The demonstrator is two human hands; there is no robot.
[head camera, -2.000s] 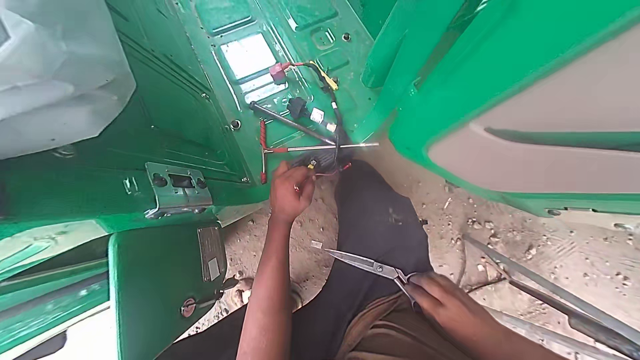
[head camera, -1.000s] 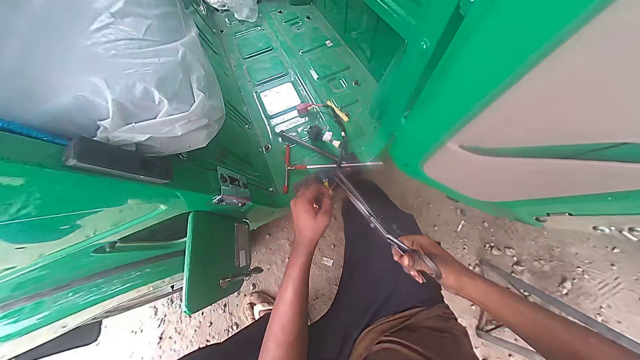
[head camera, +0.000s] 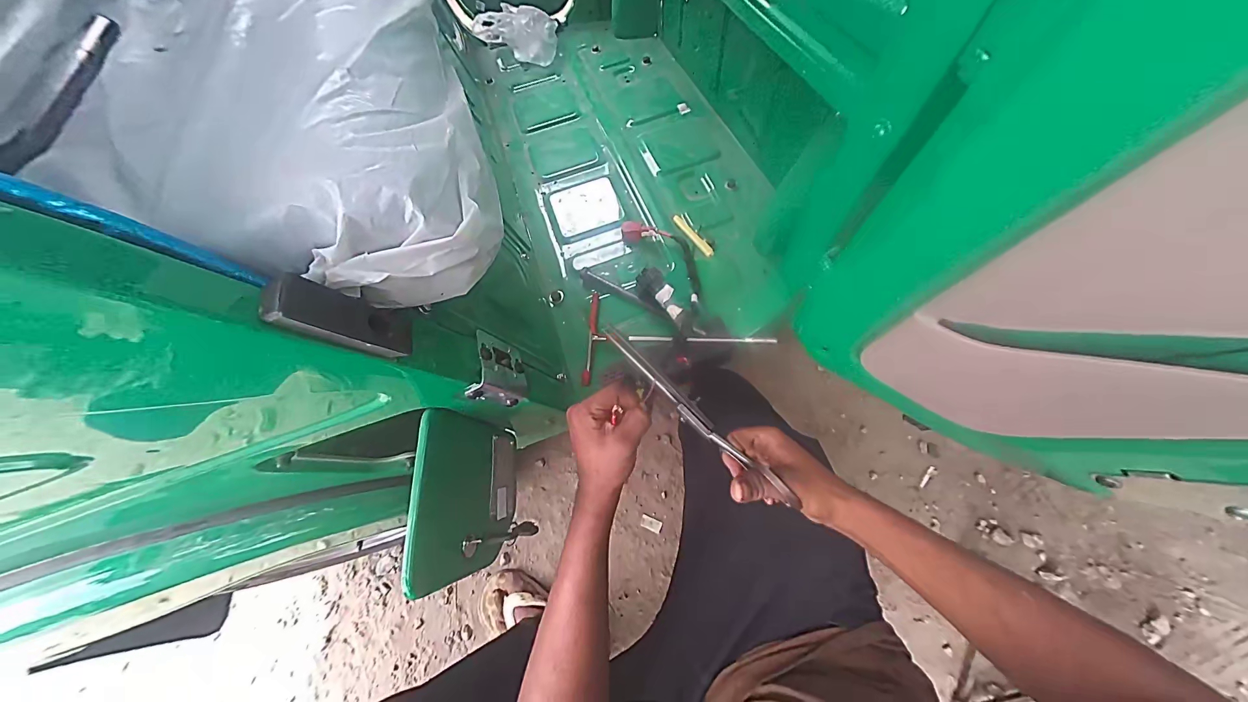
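My right hand [head camera: 770, 468] holds a pair of metal scissors [head camera: 673, 395] by the handles, the blades pointing up and left past my left hand. My left hand [head camera: 609, 429] is closed on a thin wire with a red part [head camera: 616, 414] showing between the fingers. Just beyond, on the green metal floor, lie a T-handle wrench with red grips [head camera: 593, 336], a dark rod [head camera: 619, 291], a black connector with wiring [head camera: 655, 285], a red connector [head camera: 636, 231] and a yellow piece [head camera: 693, 236]. The far end of the wire is blurred near the scissors.
A plastic-covered seat [head camera: 390, 175] stands at the left, above a green sill with a black block [head camera: 336, 317]. An open green flap [head camera: 453, 507] hangs below it. The green door with a beige panel [head camera: 1063, 341] is at the right. Stony ground [head camera: 975, 546] lies under my legs.
The scissors have swung from pointing left across my leg to pointing up beside my left hand. My right hand has moved up toward the left hand. The view has shifted, showing more of the seat.
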